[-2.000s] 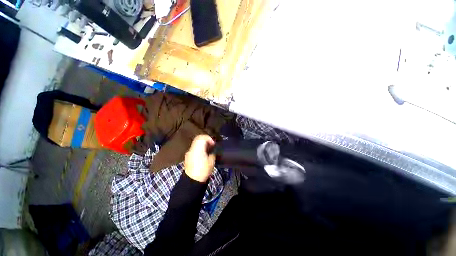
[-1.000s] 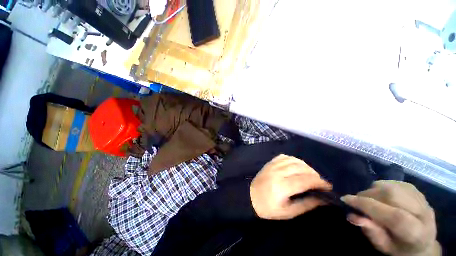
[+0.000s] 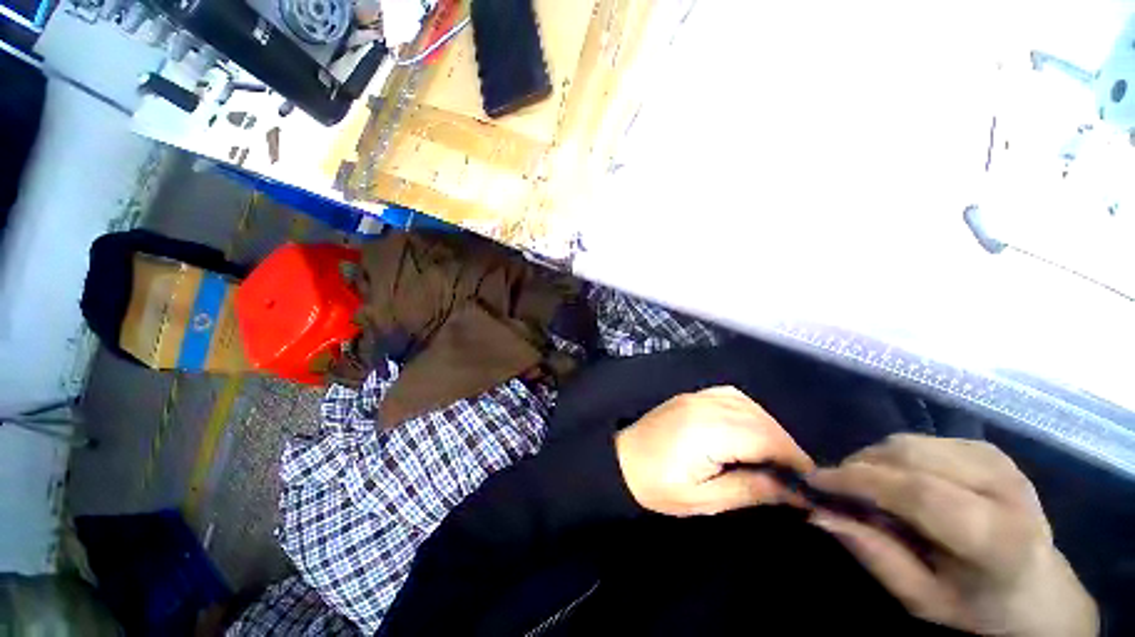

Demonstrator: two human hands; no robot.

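Observation:
My left hand (image 3: 703,451) is closed on one end of a narrow dark fabric piece (image 3: 815,492) over my lap. My right hand (image 3: 952,523) holds its other end, close beside my left hand and slightly blurred. The piece is hard to tell from my black clothes. A plaid fabric heap (image 3: 411,498) and a brown fabric (image 3: 467,361) hang beside my lap on the left, untouched by either hand.
A white table with a ruler-marked edge (image 3: 921,367) runs just beyond my hands. A black phone (image 3: 510,56) lies on taped cardboard (image 3: 461,168). A second machine (image 3: 255,50) is at upper left. A red stool (image 3: 296,311) and a cardboard box (image 3: 181,314) are below.
Two seconds ago my left hand was farther left with a blurred dark piece. It moved right, and my right hand came into view onto the piece. Since one second ago, the hands have shifted slightly.

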